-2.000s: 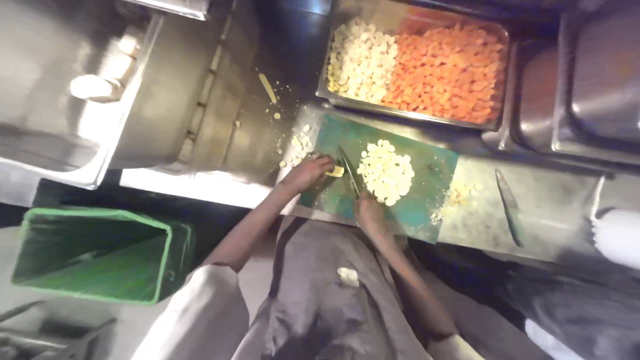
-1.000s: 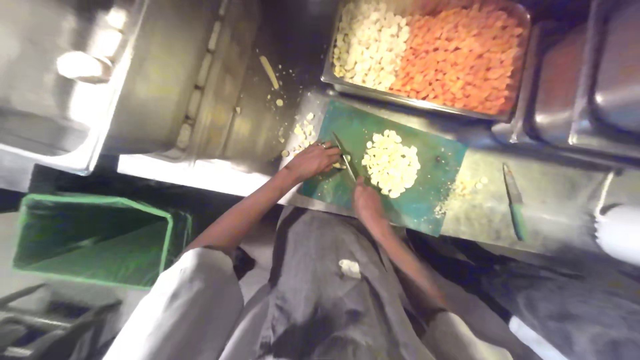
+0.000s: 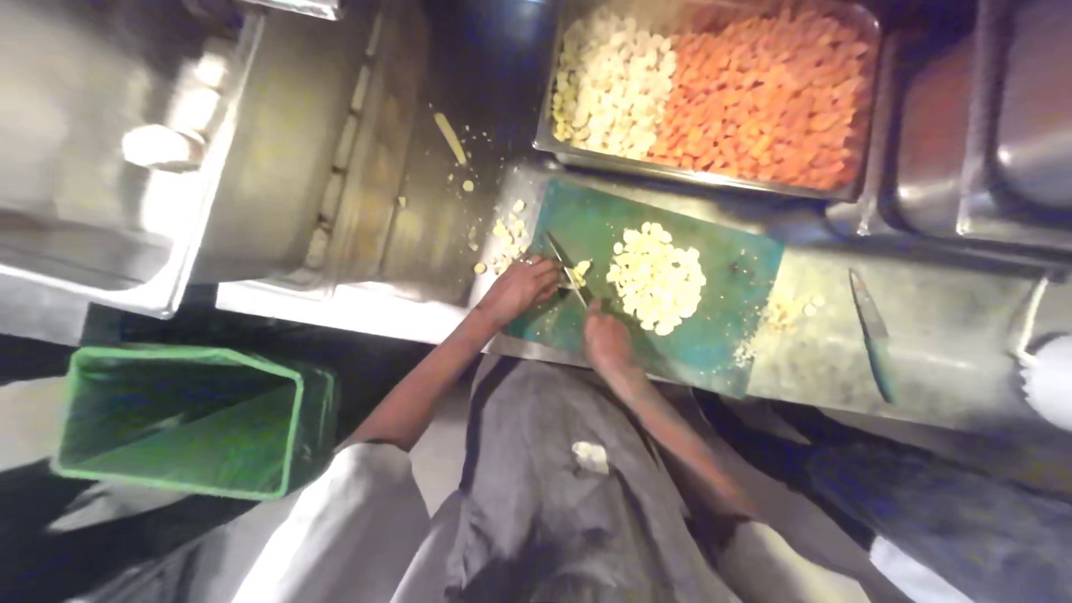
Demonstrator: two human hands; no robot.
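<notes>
A green cutting board lies on the steel counter. My right hand is closed on the handle of a knife, whose blade points up and left over the board's left part. Beside the blade, my left hand has its fingertips on a pale vegetable piece, mostly hidden by the fingers. Several cut pale slices lie just right of the blade. A pile of sliced pale vegetable rests on the middle of the board. More pale pieces are scattered off the board's left edge.
Behind the board stands a steel tray of pale and orange cut vegetables. A second knife with a green handle lies on the counter at right, past some crumbs. A green bin is at lower left, below a steel basin.
The knife and both hands have shifted slightly at the board's left part, and small slices now show right of the blade. The pile looks the same.
</notes>
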